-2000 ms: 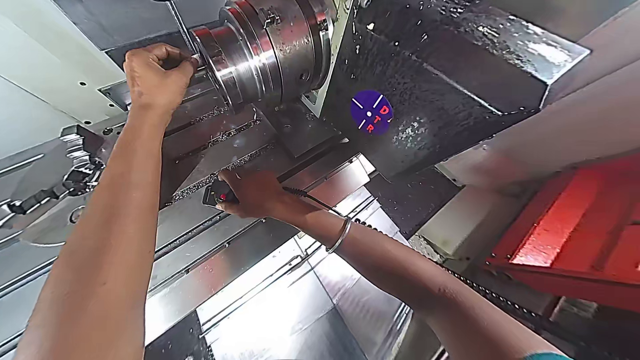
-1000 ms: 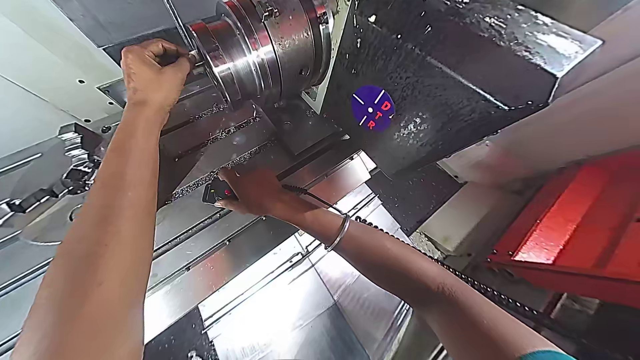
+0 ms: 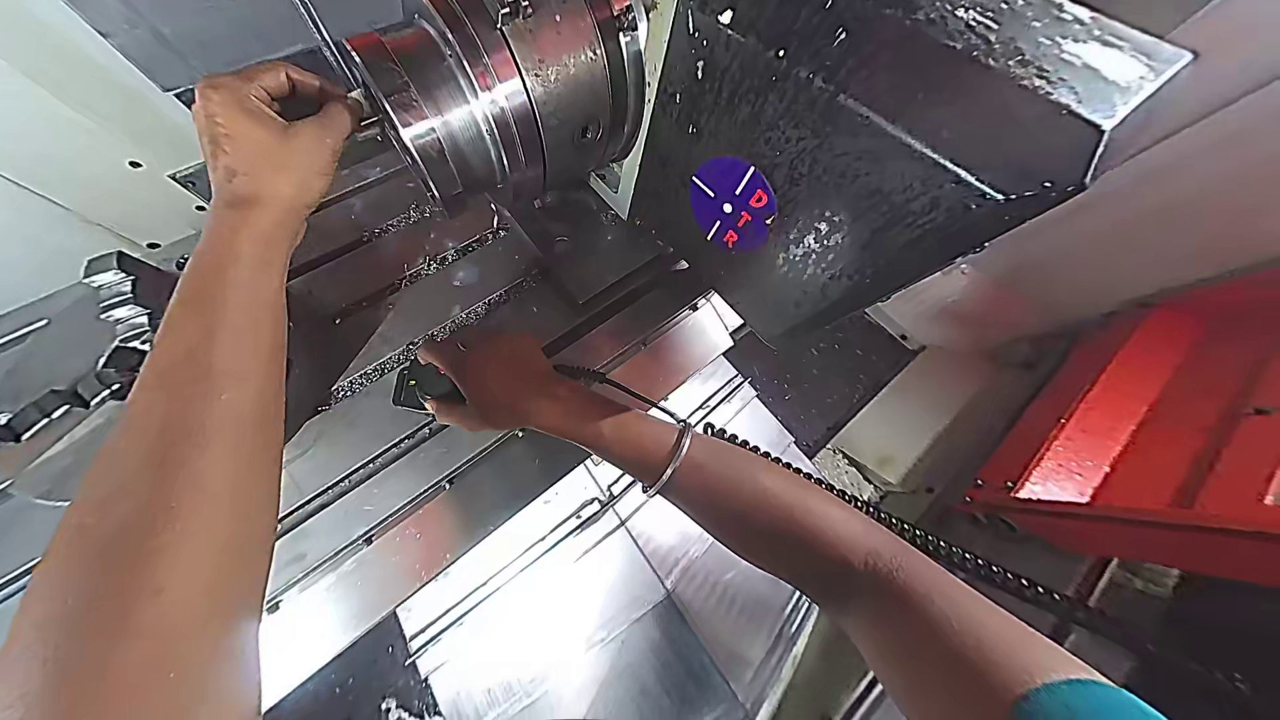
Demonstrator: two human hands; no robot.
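At the upper left, my left hand (image 3: 275,140) pinches a small metal piece (image 3: 362,108) against the face of a round, shiny steel workpiece (image 3: 430,110). That workpiece sits on a metal chuck or fixture (image 3: 565,90) at the top middle. Lower down, over the slotted machine table (image 3: 450,290), my right hand (image 3: 490,380) is closed around a black handheld control unit (image 3: 425,385), mostly hidden by the fingers. A black coiled cable (image 3: 900,525) runs from it along my right forearm, which wears a metal bangle (image 3: 675,460).
Metal chips lie in the table slots (image 3: 400,370). A tool-changer chain or disc with grippers (image 3: 110,370) stands at the left. A dark, wet machine housing with a purple round sticker (image 3: 733,203) is at the upper right, a red metal part (image 3: 1130,430) at the right, and shiny way covers (image 3: 560,600) below.
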